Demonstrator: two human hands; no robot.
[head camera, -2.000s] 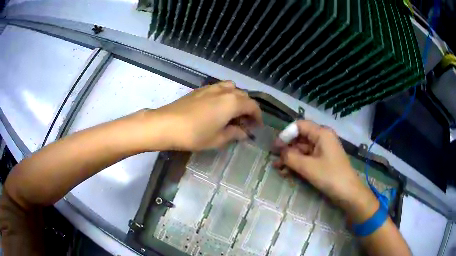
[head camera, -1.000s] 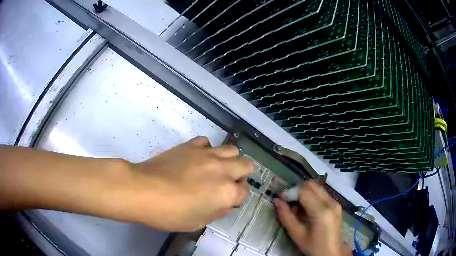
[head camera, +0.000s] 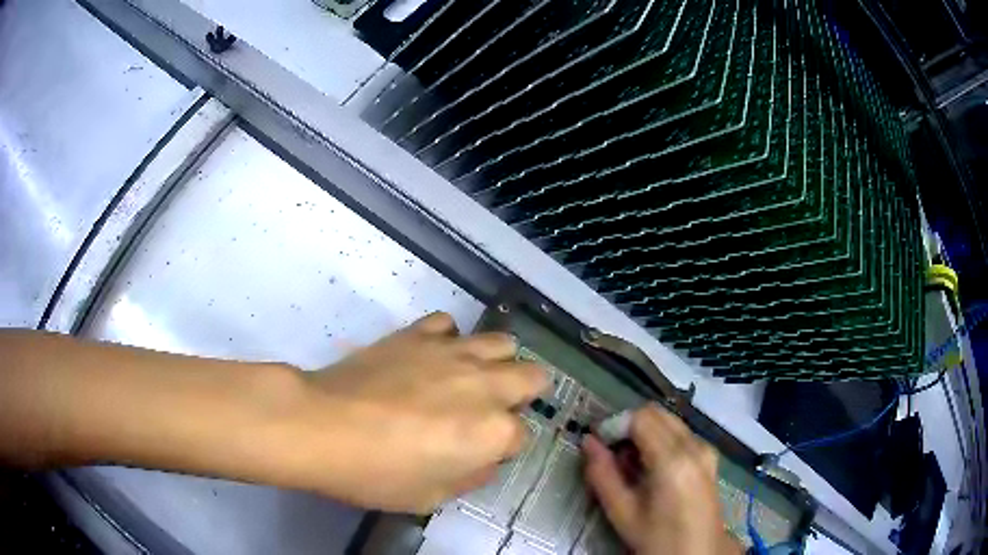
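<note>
The PCB panel (head camera: 518, 493), pale with repeated rectangular outlines, lies in the dark-edged solder carrier (head camera: 704, 421) at the lower middle. Small dark components (head camera: 543, 408) show on the panel between my hands. My left hand (head camera: 433, 412) reaches in from the left over the panel, its fingertips at the components; whether it holds one is hidden. My right hand (head camera: 661, 482) is at the panel's right part, thumb and index finger close together beside a dark component. A white finger cot (head camera: 613, 426) covers a fingertip of it. What its fingers hold is too small to tell.
A PCB rack of upright green boards (head camera: 748, 195) stands behind the carrier. A metal rail (head camera: 358, 190) crosses the white bench (head camera: 249, 244). A black tray (head camera: 829, 428) lies right of the rack. A thin blue ground cord (head camera: 840, 437) runs over it to the right hand's side.
The view has turned and moved closer since the first frame. My hands have stayed over the components, with my right hand shifting slightly down and left in the last second.
</note>
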